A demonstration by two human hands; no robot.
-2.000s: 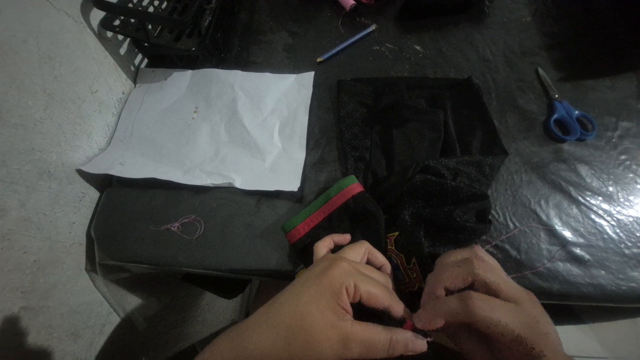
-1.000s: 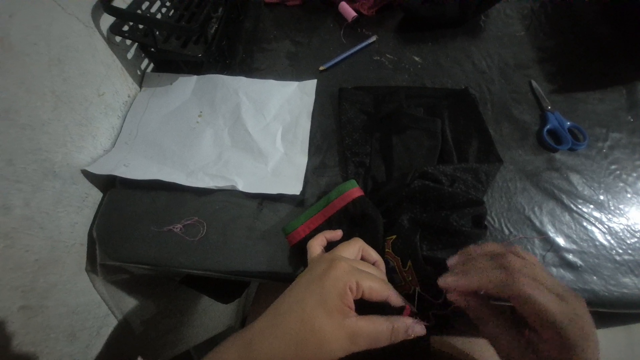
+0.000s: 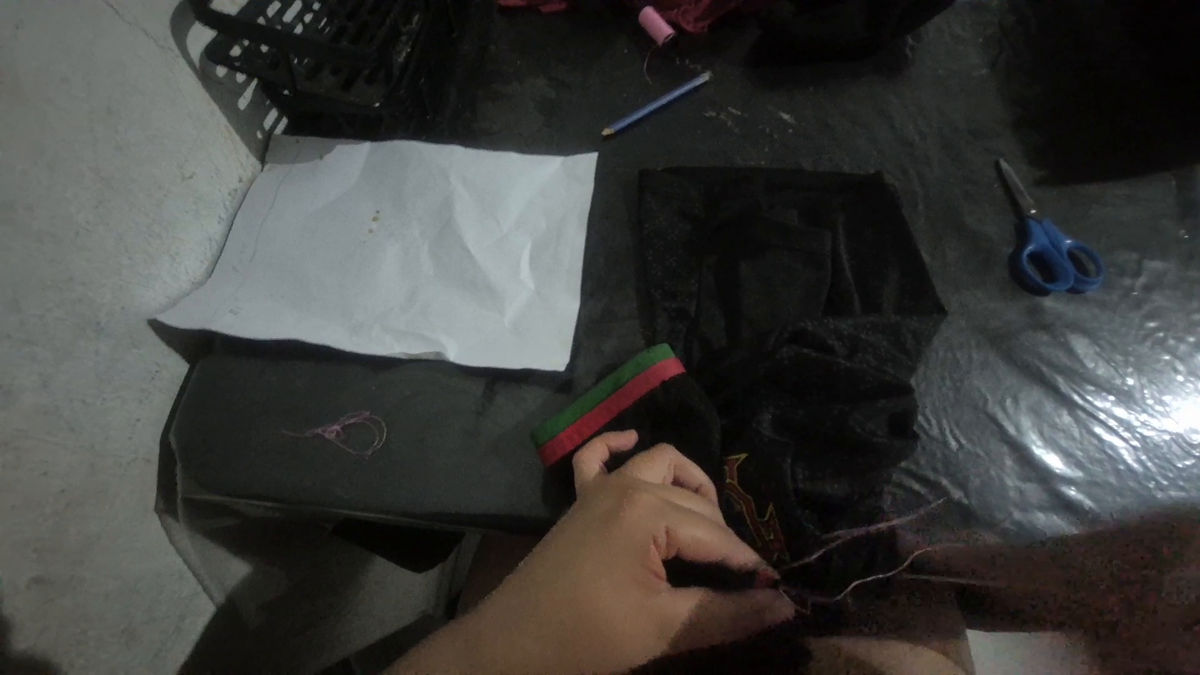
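My left hand [image 3: 670,553] pinches the black fabric garment [image 3: 787,375] between thumb and forefinger, near its yellow-and-red embroidery [image 3: 755,506]. A green and red striped band [image 3: 609,403] edges the garment above my left hand. Pink thread [image 3: 881,572] runs rightward from the pinched spot in loose strands. My right hand [image 3: 1059,581] is a dark blur at the lower right; its fingers cannot be made out, nor whether a needle is in them.
White creased paper [image 3: 403,253] lies at the left, a tangle of thread [image 3: 352,433] below it. Blue-handled scissors [image 3: 1055,253] lie at the right. A blue pencil [image 3: 656,105], a pink thread spool [image 3: 656,26] and a black plastic basket [image 3: 319,56] are farther back.
My right hand has moved right, away from my left hand, and the thread now stretches between them. My left hand keeps its pinch on the fabric.
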